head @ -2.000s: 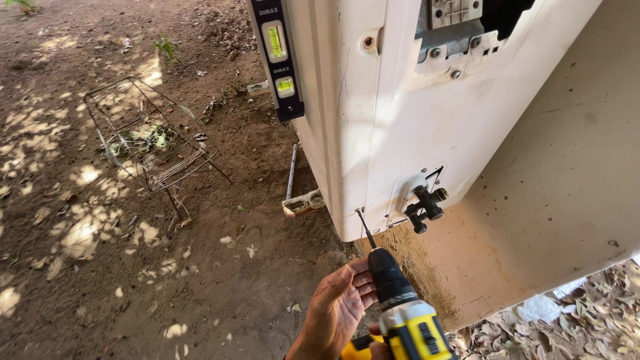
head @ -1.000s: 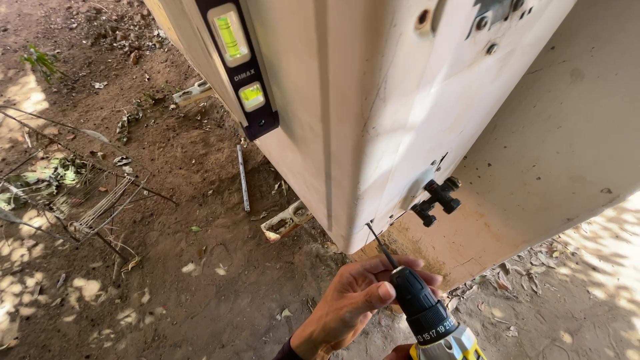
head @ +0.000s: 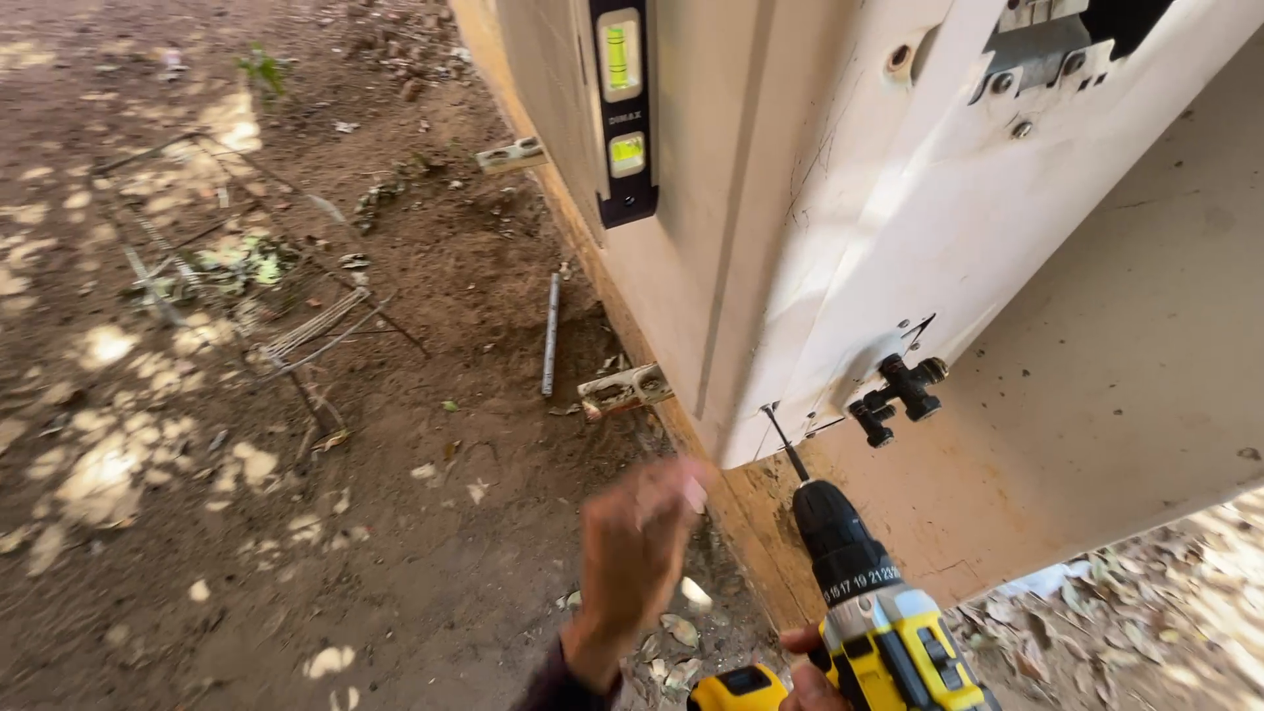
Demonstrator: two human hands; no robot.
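My right hand (head: 815, 681) grips a yellow and black cordless drill (head: 889, 632) at the bottom. Its long bit (head: 785, 444) reaches up to the lower corner of a white metal cabinet (head: 889, 247), and the tip meets the panel at a small hole or screw. To the left of the chuck is my left hand (head: 637, 553), blurred, fingers curled and off the drill; whether it holds anything cannot be told. Black service valves (head: 894, 395) stick out of the panel, right of the bit. A spirit level (head: 624, 118) stands against the cabinet's left side.
Two slotted metal brackets (head: 627, 388) (head: 512, 155) jut out on the cabinet's left. A metal rod (head: 551, 336) lies on the soil near them. A rusty wire frame (head: 326, 326) stands farther left. A beige wall (head: 1116, 326) rises at right, with dry leaves (head: 1096, 632) below.
My left hand, earlier beside the chuck and bit, has moved away to the left. The drill stays with its bit at the cabinet's lower corner.
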